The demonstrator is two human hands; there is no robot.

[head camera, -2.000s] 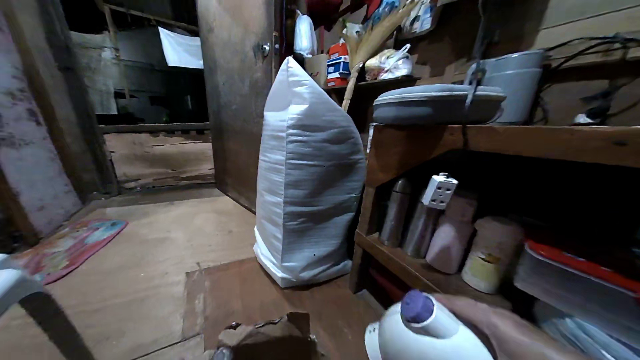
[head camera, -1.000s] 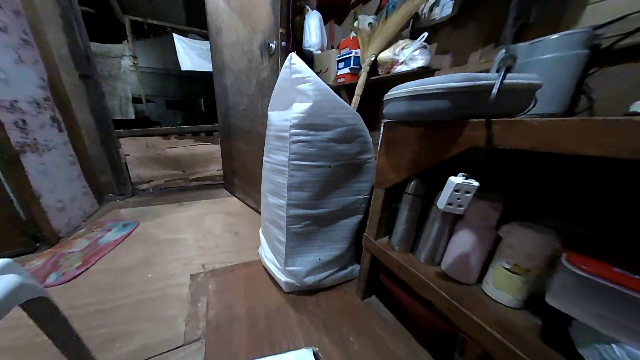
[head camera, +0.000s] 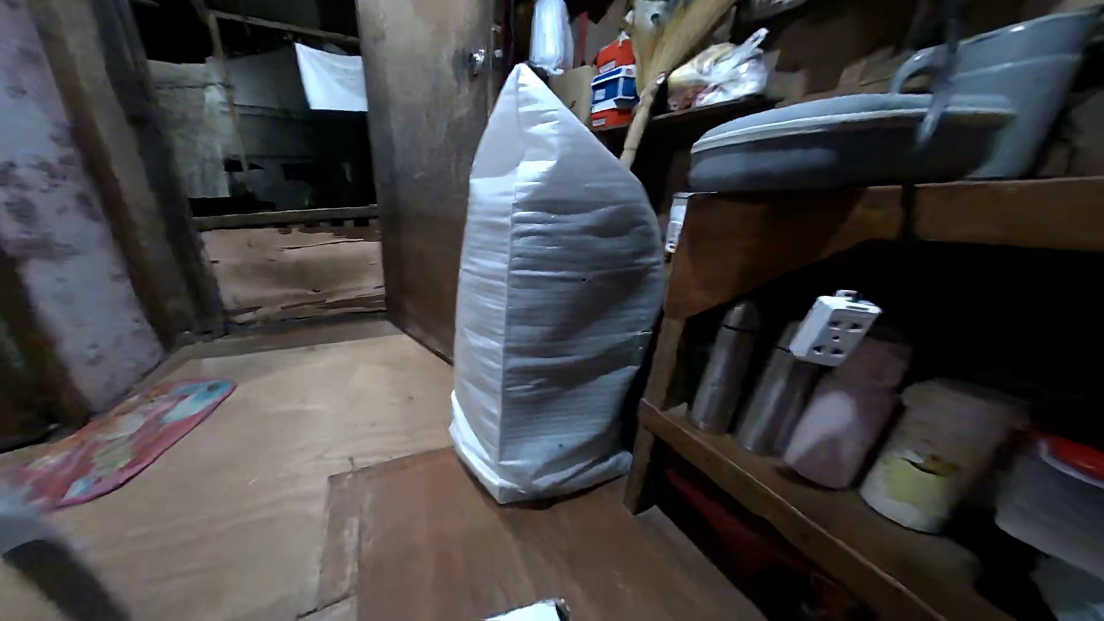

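Observation:
Neither of my hands shows in the head view now. A tall, full white woven sack (head camera: 561, 302) stands upright on the wooden floor, its top drawn to a point, beside a wooden shelf unit (head camera: 776, 509). On the lower shelf are metal flasks (head camera: 723, 371), a pinkish container (head camera: 841, 423) and a pale tub (head camera: 940, 457). A white power strip (head camera: 835, 328) hangs in front of them. The corner of a white object (head camera: 530, 611), too cut off to name, shows at the bottom edge.
A round grey lidded container (head camera: 837, 147) sits on the upper shelf. A broom (head camera: 664, 73) leans behind the sack. A brown door (head camera: 423, 172) stands ajar at the back. A colourful mat (head camera: 129, 440) lies at left, near a blurred pale object (head camera: 34, 526) at the edge.
Two seconds ago a hand was at a white container with a purple cap at the lower right, with torn cardboard at the bottom; these are out of view now. The sack has not moved.

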